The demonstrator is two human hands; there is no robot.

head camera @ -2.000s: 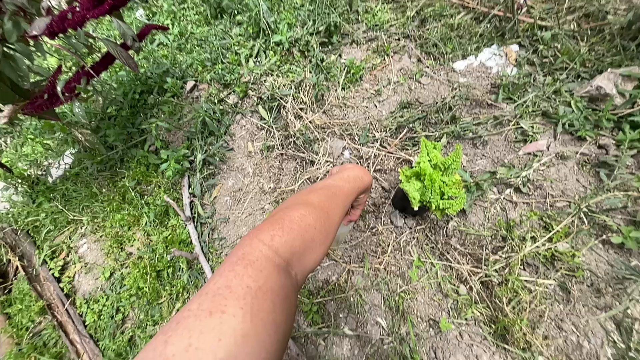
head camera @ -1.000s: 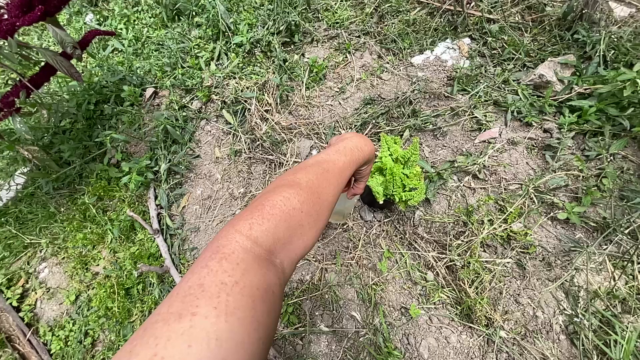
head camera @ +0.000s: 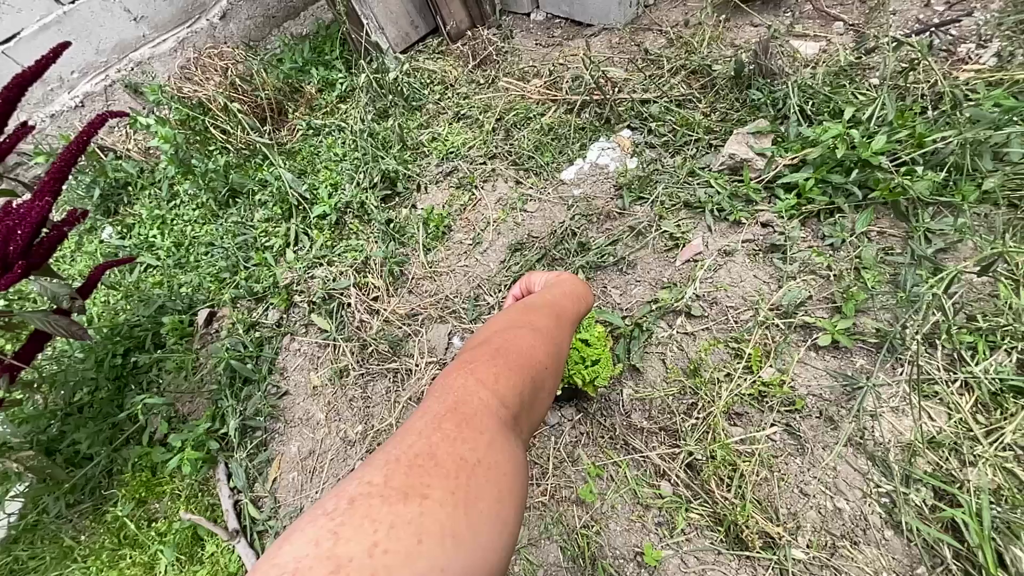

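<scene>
My left arm reaches in from the bottom, and my left hand [head camera: 538, 286] is over the soil just behind a small bright-green curly-leaved plant [head camera: 590, 358]. The wrist is bent, and the forearm hides most of the hand and the plant's left side. A little of the curled fingers shows left of the wrist; whether they hold anything is hidden. A dark patch [head camera: 570, 394] shows at the plant's base. My right hand is out of view.
Dark red amaranth flower spikes [head camera: 48, 184] stand at the left. Dry branches [head camera: 228, 512] lie at lower left. White fragments [head camera: 602, 156] and a stone [head camera: 744, 148] lie beyond the plant. Wooden boards [head camera: 400, 20] and a block wall [head camera: 136, 36] border the back.
My left hand has moved from the plant's left side to behind it, and my forearm now covers part of the leaves. A pale translucent thing below the hand earlier is now hidden. The view has tilted up.
</scene>
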